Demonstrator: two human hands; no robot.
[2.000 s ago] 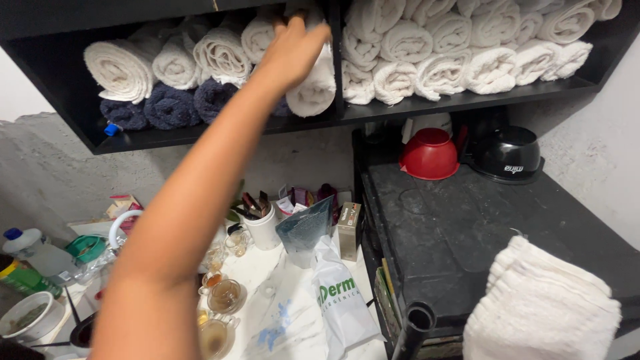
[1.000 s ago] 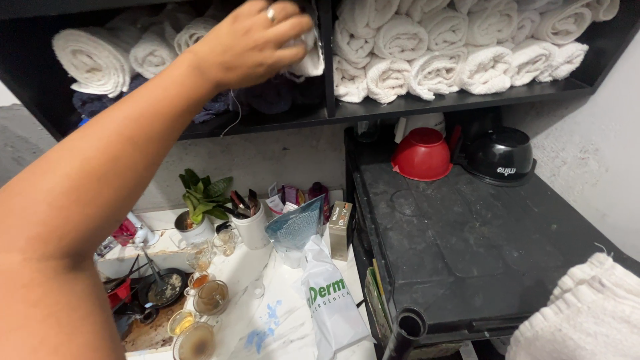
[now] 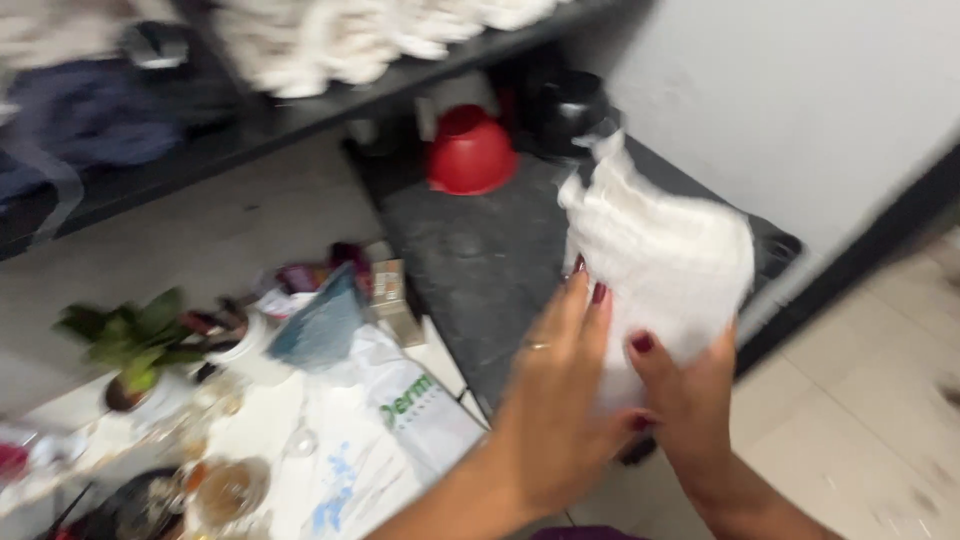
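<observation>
Between my two hands is a folded white towel (image 3: 660, 255), held over the dark plastic lid. My left hand (image 3: 559, 375), with a ring on one finger, grips the towel's left side. On its lower right side is my right hand (image 3: 686, 397), thumb on the front, other fingers mostly hidden behind it. Rolled white towels (image 3: 352, 37) lie on the black shelf (image 3: 300, 131) above, and dark blue towels (image 3: 90, 112) at its left. The picture is blurred.
A red bowl (image 3: 471, 154) and a black bowl (image 3: 566, 112) stand on the dark lid (image 3: 480, 247). At lower left are a potted plant (image 3: 135, 337), a white cup of tools (image 3: 251, 345), a printed white bag (image 3: 420, 405), a small box (image 3: 395, 300) and glass jars (image 3: 229, 487). A wall rises at right.
My left hand has come down from the shelf to the white towel, which was at the lower right before. Both hands are now on it. The view has turned to the right and tilted.
</observation>
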